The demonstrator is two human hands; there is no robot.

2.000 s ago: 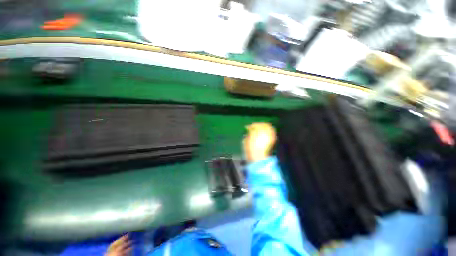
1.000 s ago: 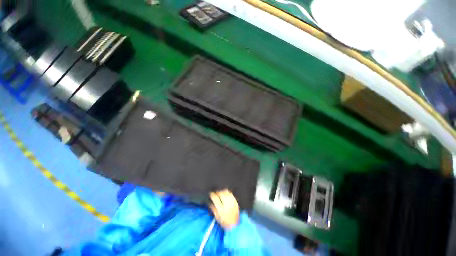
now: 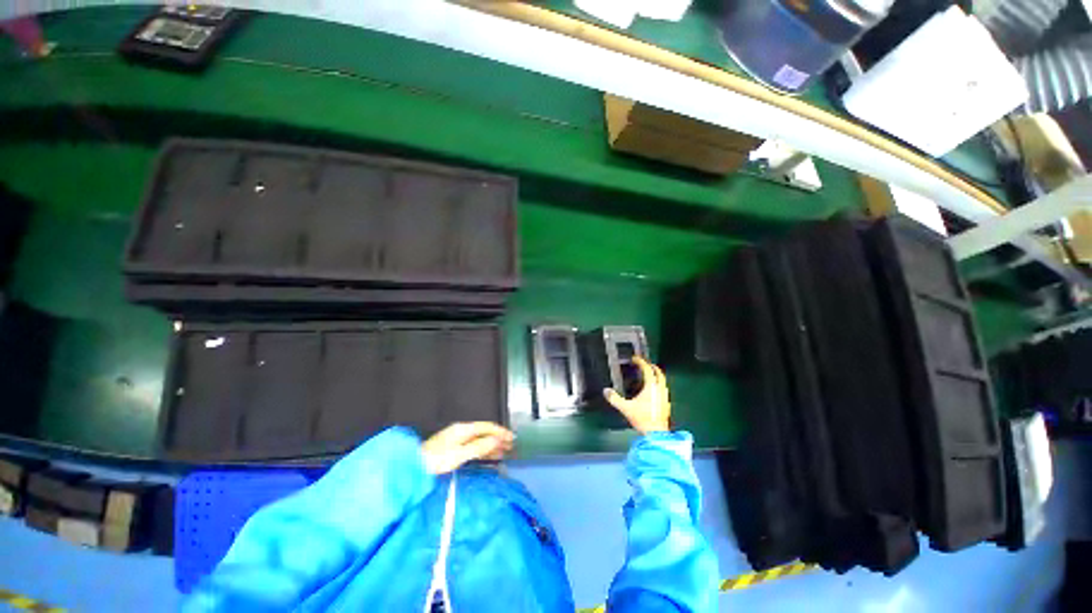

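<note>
Two small dark jigs with pale rims and windows lie side by side on the green bench, the left jig and the right jig. My right hand is at the near end of the right jig, with thumb and fingertips around that end. Its fingers partly hide the jig. My left hand lies at the near right corner of the near black foam tray. Its fingers lie close together; whether they grip the edge is unclear. The tray's compartments look dark, with a small white speck at the left.
A stack of foam trays lies behind the near one. Tall black trays stand on edge at right. A blue perforated basket is below the bench edge. Brown boxes sit under the raised shelf.
The view has turned and levelled, now showing the tall trays clearly. My right hand is now at the right jig. My left hand is at the near tray's corner.
</note>
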